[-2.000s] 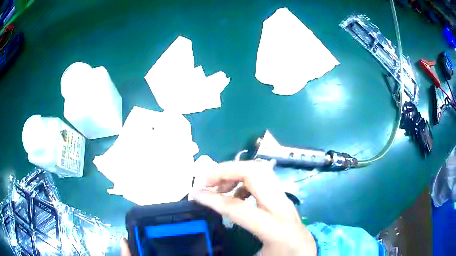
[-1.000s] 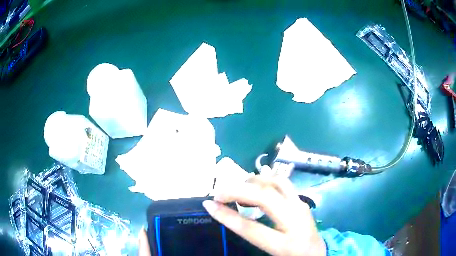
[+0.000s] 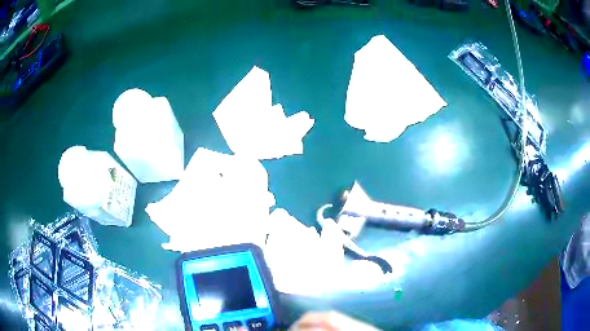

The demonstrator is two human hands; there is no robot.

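The battery tester (image 3: 264, 298) lies at the bottom centre, its lower part cut off by the picture's edge. It has a black case, a bright blue face, a small dark screen and a row of dark buttons. I cannot make out TOPDON lettering on it. My right hand (image 3: 333, 321) is a blurred sliver at the bottom edge, just right of the tester; its fingers and any hold are hidden. A blue sleeve shows beside it. My left hand is not in view.
White ragged paper pieces (image 3: 217, 203) lie mid-bench. Two white bottles (image 3: 152, 139) stand left. Lens film (image 3: 58, 271) lies lower left, another strip (image 3: 501, 90) right, beside dark small parts (image 3: 545, 187). The air gun (image 3: 391, 214) lies right of centre with its hose (image 3: 511, 194).
My right hand has moved down off the tester, and my left finger has left view. The panel with TOPDON lettering no longer shows; the blue face, smaller screen and buttons do.
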